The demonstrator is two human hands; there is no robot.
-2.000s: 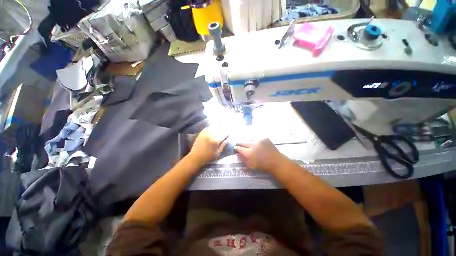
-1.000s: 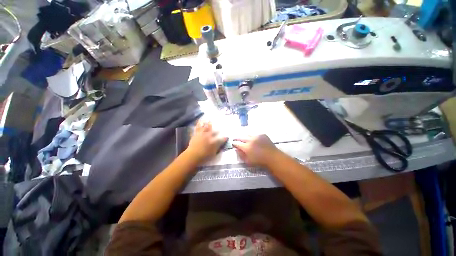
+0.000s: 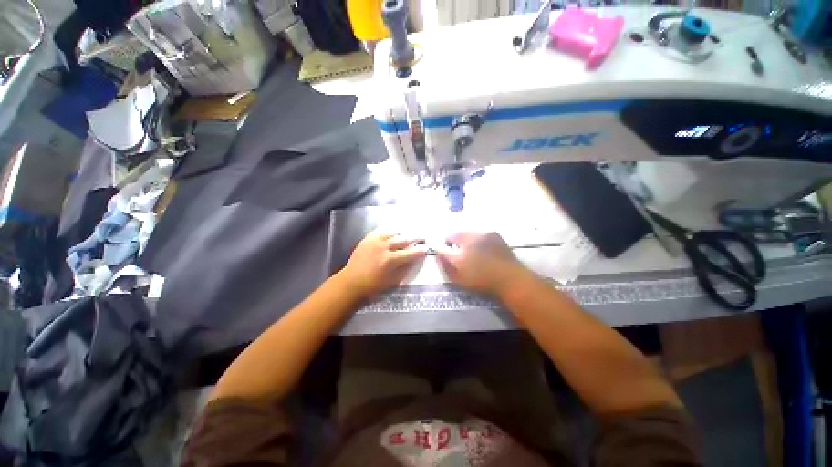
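My left hand [image 3: 386, 261] and my right hand [image 3: 477, 261] are close together on the bed of the white sewing machine [image 3: 547, 137], just in front of the presser foot area [image 3: 453, 193]. My fingertips nearly meet over a small dark piece [image 3: 431, 251], mostly hidden by my fingers and washed out by the lamp glow. Whether the fingers pinch it cannot be told. A large dark grey garment panel [image 3: 246, 246] lies flat to the left, its right edge beside my left hand.
A black smartphone [image 3: 598, 210] and black-handled shears [image 3: 727, 266] lie right of my hands. A crumpled grey heap [image 3: 91, 369] sits lower left, with light scraps [image 3: 119, 237] behind it. A pink item [image 3: 587, 35] rests on the machine head.
The camera view has shifted slightly. My left hand now lies flatter, with its fingers turned towards my right hand. My right hand remains by the needle area.
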